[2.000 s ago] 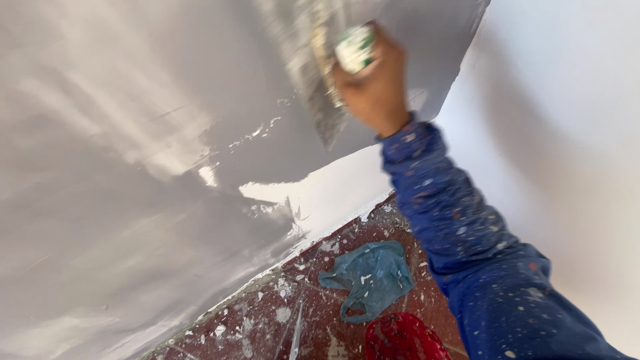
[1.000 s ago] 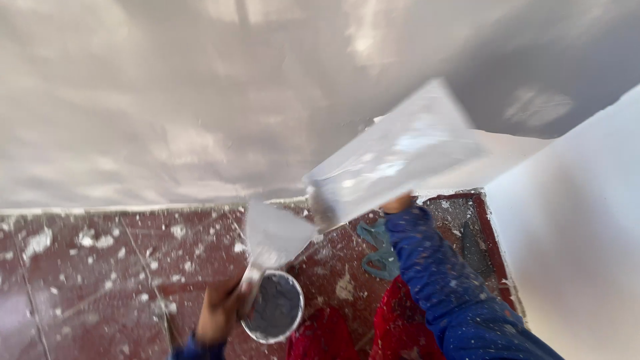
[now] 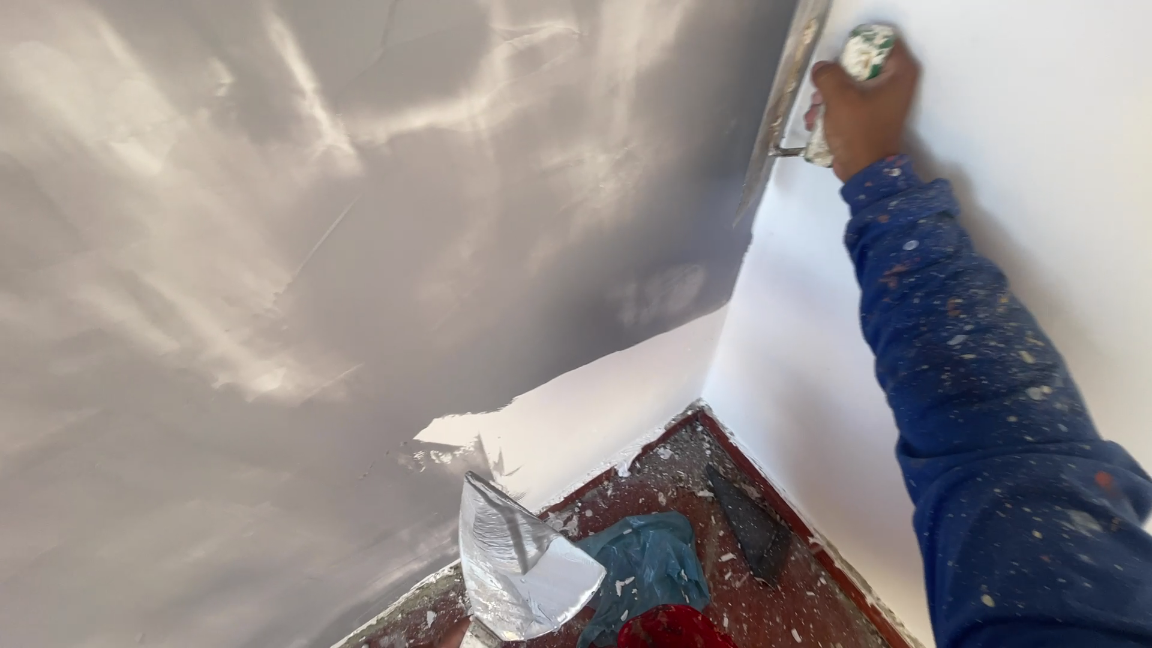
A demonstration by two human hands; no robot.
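Observation:
My right hand (image 3: 868, 108) grips the handle of a wide finishing trowel (image 3: 785, 99), whose blade stands nearly edge-on at the corner between the grey coated wall (image 3: 504, 243) and the white side wall (image 3: 1017, 117). Its handle is smeared with dried plaster. At the bottom, a putty knife (image 3: 526, 571) with wet compound on its blade points upward; only the top of its handle shows, and my left hand is out of view below. A white uncoated patch (image 3: 585, 396) shows low in the corner.
A crumpled blue plastic bag (image 3: 661, 562) and a dark triangular scrap (image 3: 747, 526) lie on the spattered red floor (image 3: 765, 612). Red fabric (image 3: 673, 627) shows at the bottom edge. Dark red edging runs along the foot of the side wall.
A second ago the trowel was low, beside the putty knife and a container of grey compound; now my right hand has it up at the corner. The container and my left hand have left the view.

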